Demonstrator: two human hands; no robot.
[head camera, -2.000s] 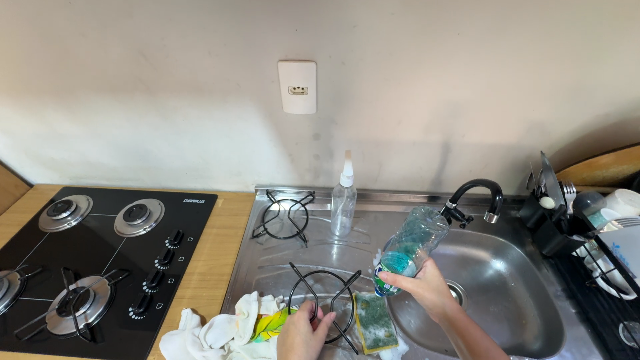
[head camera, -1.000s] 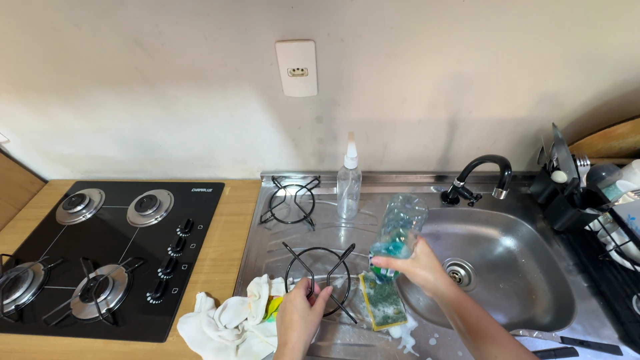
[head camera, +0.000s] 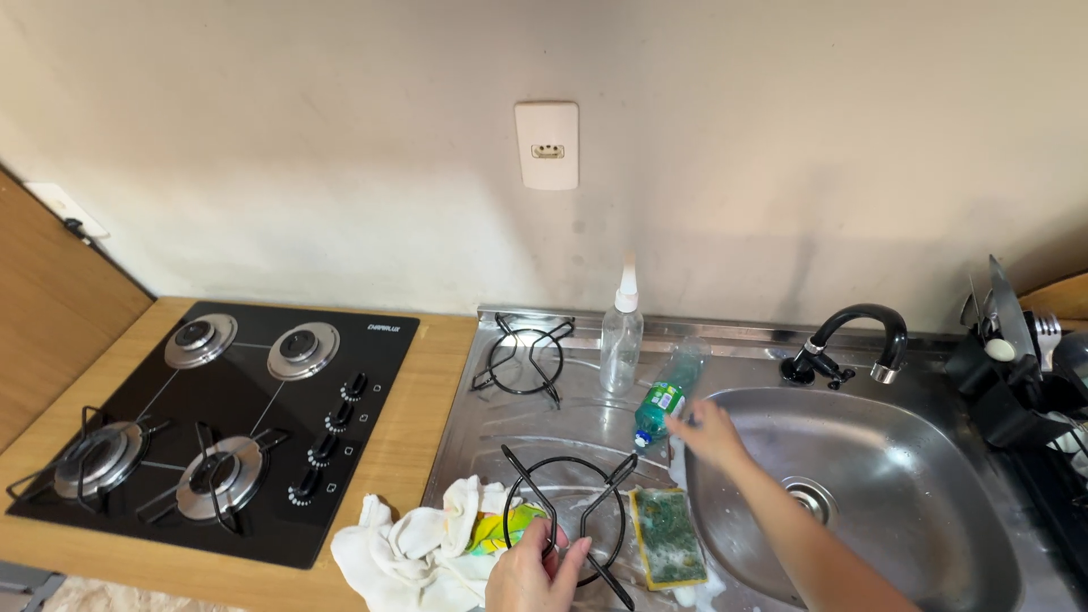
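My left hand (head camera: 540, 565) grips the near rim of a black wire burner grate (head camera: 625, 510) over the steel drainboard. My right hand (head camera: 705, 433), fingers apart, is beside a clear bottle of green dish soap (head camera: 659, 408) that lies on its side, its cap toward me. Whether the fingertips touch it is hard to tell. Right of the grate lies a green and yellow sponge (head camera: 667, 535) with foam on it. White cloth (head camera: 416, 552) lies bunched to the left. A second grate (head camera: 525, 361) rests farther back, beside an upright clear bottle with a white nozzle (head camera: 622, 344).
The steel sink basin (head camera: 867, 442) with a black faucet (head camera: 858, 314) is at the right. Beyond it stands a black utensil holder (head camera: 977, 374) with knives and forks. A black glass cooktop (head camera: 255, 374) sits in the wooden counter (head camera: 416, 374) at the left.
The soap bottle, held tilted in my right hand over the sponge before, now lies behind it on the drainboard, and that hand's fingers have come apart. My left hand stays on the grate.
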